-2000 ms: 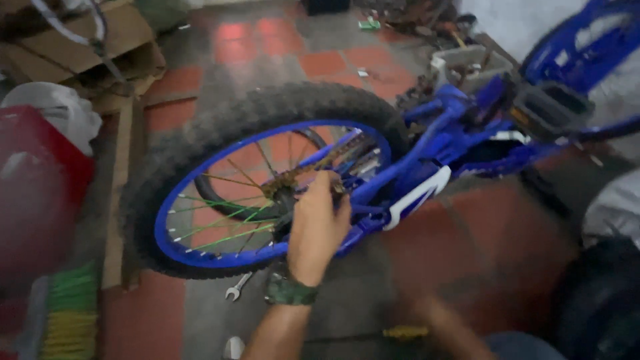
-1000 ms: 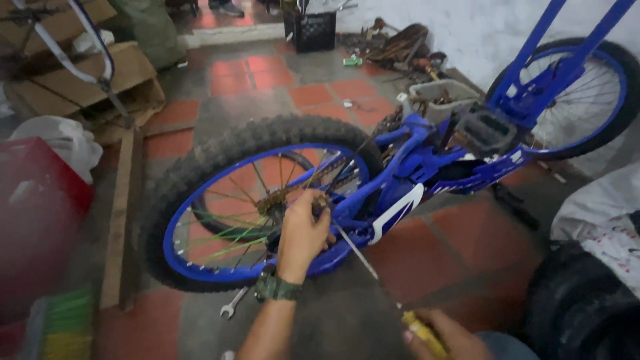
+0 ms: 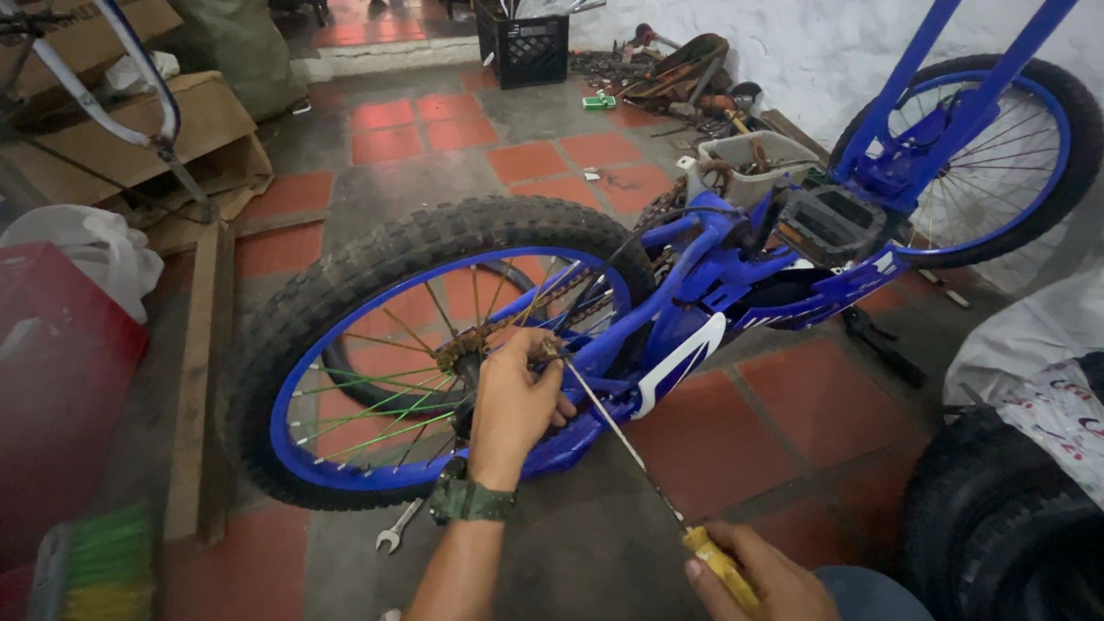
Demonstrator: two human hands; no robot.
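Note:
A blue bicycle (image 3: 690,267) lies on a tiled floor, its rear wheel with a knobby tyre (image 3: 285,319) nearest me. My left hand (image 3: 517,405), with a green-banded watch at the wrist, pinches a small metal part (image 3: 548,348) beside the wheel hub; the fingers hide much of it. In my right hand (image 3: 759,573) is the yellow handle of a long screwdriver (image 3: 625,440). Its shaft slants up to the left, and its tip is at or close to the part in my left fingers; contact cannot be told. Some spokes are green, others rusty.
An open-end wrench (image 3: 397,530) lies below the tyre. Wooden boards (image 3: 200,379), a red box (image 3: 65,397) and a broom (image 3: 103,561) are at left. Loose tyres (image 3: 1000,517) are at lower right. Beyond the bicycle are a parts tub (image 3: 759,147) and a black crate (image 3: 522,52).
Two seconds ago the right hand was a blur low in view, away from the wheel; the screwdriver now reaches up to the left hand. The left hand stays by the hub. The view has shifted.

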